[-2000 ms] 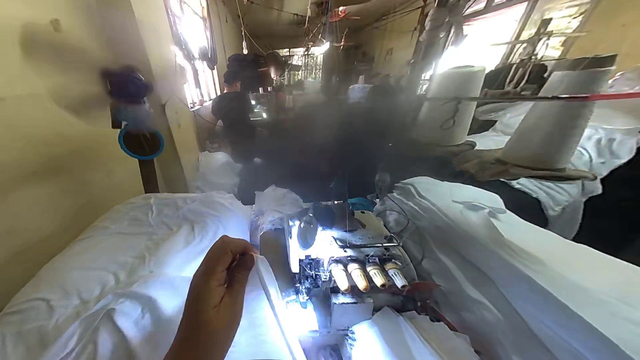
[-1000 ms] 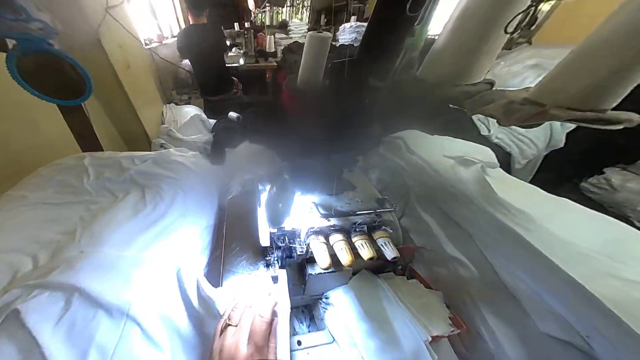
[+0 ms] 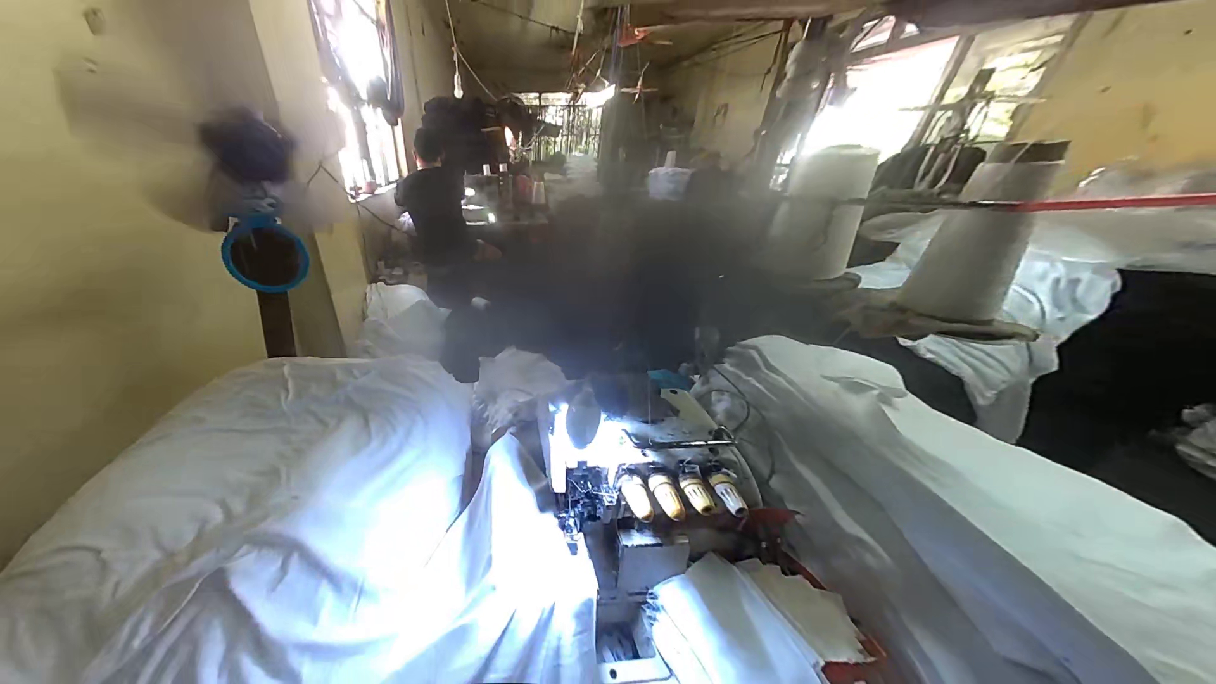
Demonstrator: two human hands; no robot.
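Observation:
Neither of my hands shows in the head view. An overlock sewing machine (image 3: 684, 418) stands at the middle, its lamp shining brightly on the needle area (image 3: 581, 494). Several tension dials (image 3: 682, 494), yellowish and white, line its front. White fabric (image 3: 513, 570) reaches up to the machine's left side and joins a large heap of white cloth (image 3: 313, 475) at the left. Folded white cloth pieces (image 3: 731, 617) lie just below and right of the machine. More white cloth (image 3: 912, 475) is piled along the right.
Large white thread cones (image 3: 826, 214) stand at the upper right beside a red strip (image 3: 1111, 202). A blue-rimmed round object (image 3: 266, 254) hangs below a spinning fan (image 3: 247, 147) at the left wall. Another person (image 3: 437, 209) is farther back. A dark blur covers the middle.
The hand seen low by the machine in the earlier frames is out of view. White fabric now rises at the machine's left side, where a bare surface showed one second ago. The view has tilted up.

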